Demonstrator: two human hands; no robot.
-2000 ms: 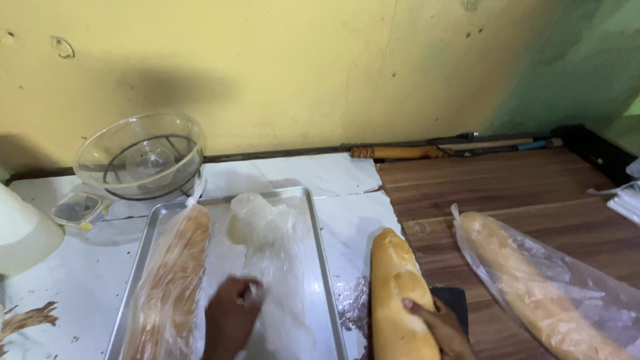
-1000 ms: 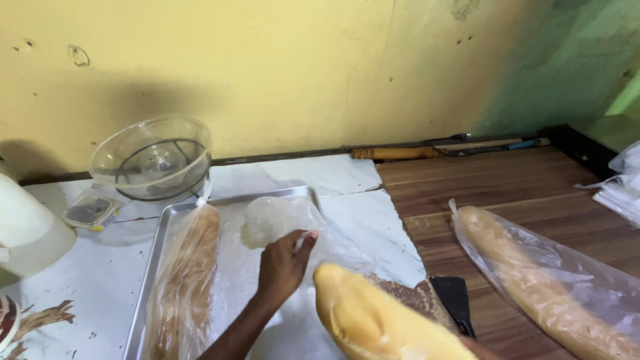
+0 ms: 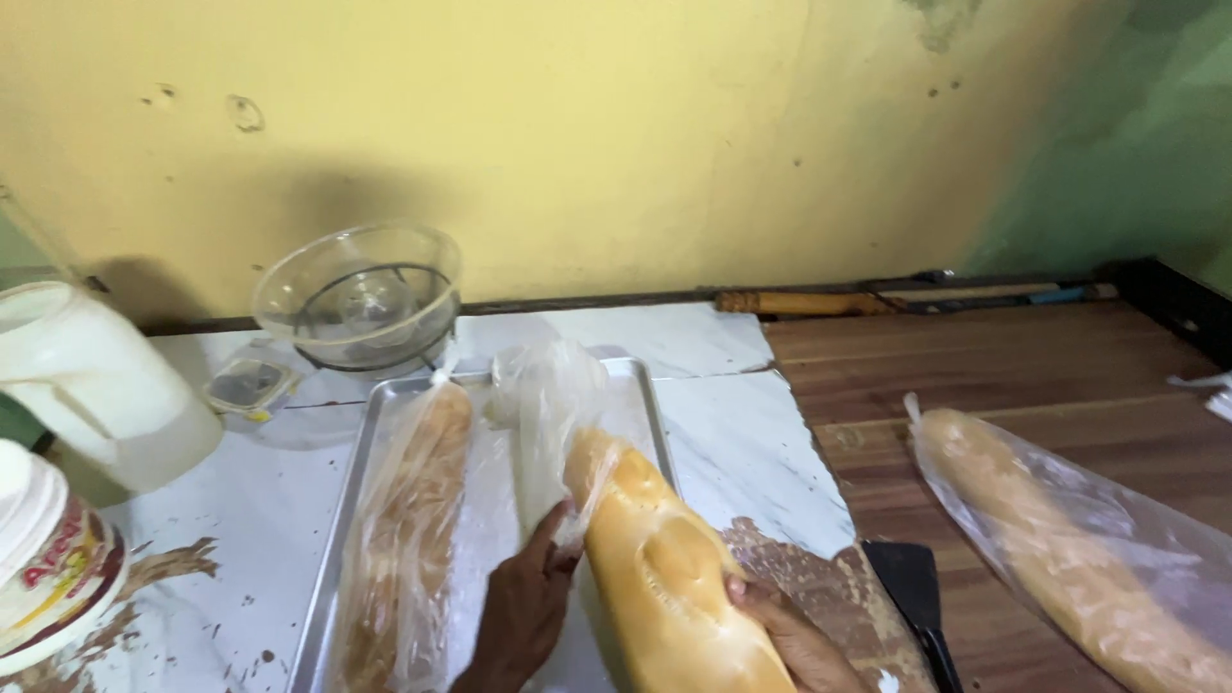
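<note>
My right hand (image 3: 794,630) grips an unwrapped bread loaf (image 3: 674,568) from its right side, the loaf tilted with its far end over a metal baking tray (image 3: 628,371). My left hand (image 3: 534,577) pinches the mouth of a clear plastic bag (image 3: 549,404), whose film overlaps the loaf's far tip. How far the tip is inside the bag is hard to tell. A bagged loaf (image 3: 414,539) with a knotted end lies along the tray's left side. Another bagged loaf (image 3: 1068,549) rests on the wood-grain surface at right.
A clear bowl (image 3: 361,298) on a wire stand, a small lidded container (image 3: 252,385), a plastic pitcher (image 3: 106,395) and a labelled tub (image 3: 58,568) stand at left. A black spatula (image 3: 907,582) lies right of the held loaf. Wooden-handled tools (image 3: 818,303) lie along the wall.
The loaf in my right hand has moved left from beside the tray to over it, its tip now at the bag. My left hand now holds the bag's mouth against the loaf.
</note>
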